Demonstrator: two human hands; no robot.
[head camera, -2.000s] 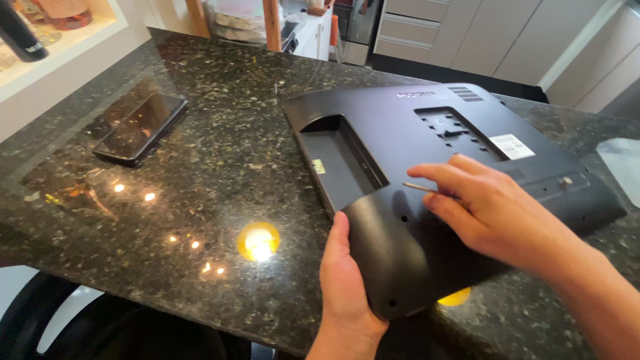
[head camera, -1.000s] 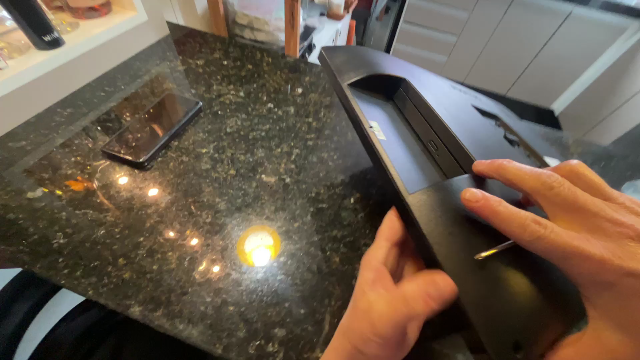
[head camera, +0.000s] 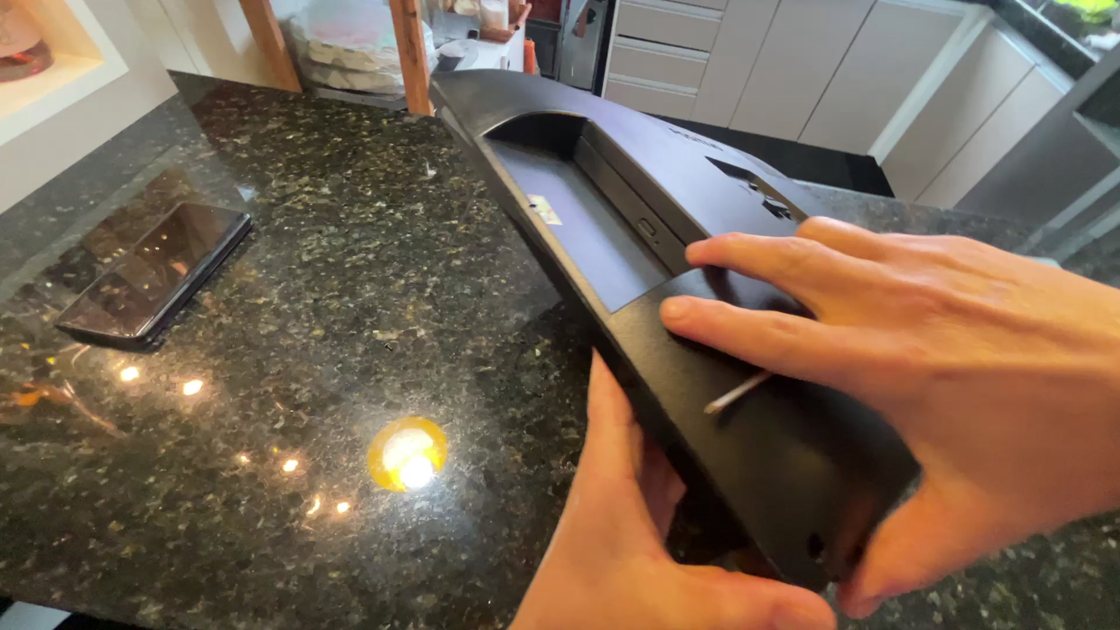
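Note:
A black all-in-one computer or monitor housing (head camera: 630, 350) is tilted above the stone counter, its back facing up and a recess in that back showing a slot-like drive with a small button. My left hand (head camera: 630, 542) grips its near lower edge, fingers underneath. Over the back panel lies my right hand (head camera: 910, 350), index and middle fingertips resting beside the recess and the thumb at the near corner. The thin metal shaft of a screwdriver or similar tool (head camera: 737, 394) sticks out from under my right hand; its other end is hidden.
A black smartphone (head camera: 157, 276) lies on the dark granite counter (head camera: 350, 262) to the left. Light reflections shine on the stone. Behind the counter are wooden posts (head camera: 411, 52), a plastic-wrapped stack (head camera: 350, 48) and light cabinets (head camera: 787, 66). A lit shelf niche stands at upper left.
The black housing, flatter on the counter two seconds ago, is now tilted up on its side. My right hand, earlier pinching the thin tool above the panel, has spread onto the housing.

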